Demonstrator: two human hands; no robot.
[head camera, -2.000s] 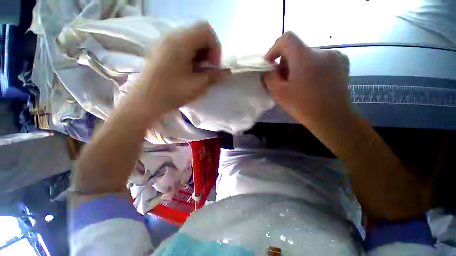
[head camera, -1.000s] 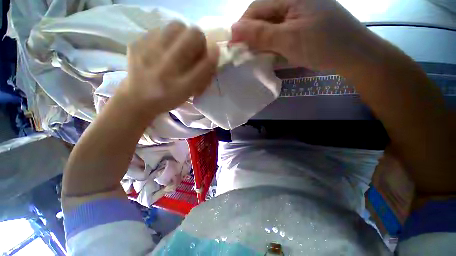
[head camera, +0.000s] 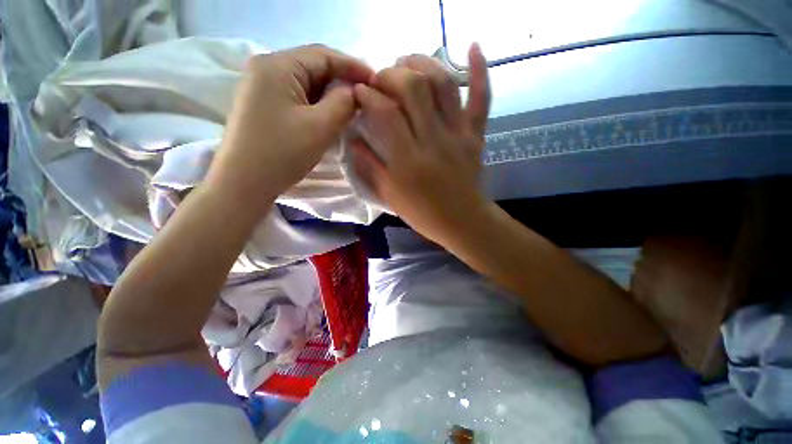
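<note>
The pale garment piece lies in large soft folds at the left of the machine table and runs under my hands. My left hand is raised over it, with thumb and fingers closed on a small bit of pale cloth. My right hand touches the left fingertips; its other fingers are spread, one pointing up. Whether it grips cloth is hidden. A small curved metal item shows just behind the right fingers; I cannot tell whether it is held.
The white machine bed has dark seam lines and a grey front edge with a printed ruler. Below are a red plastic basket with crumpled cloth and a brown box. More pale cloth is at lower right.
My right hand has moved down and left to meet the left fingertips, and its fingers have spread. The cloth flap that hung between the hands is now mostly hidden behind them.
</note>
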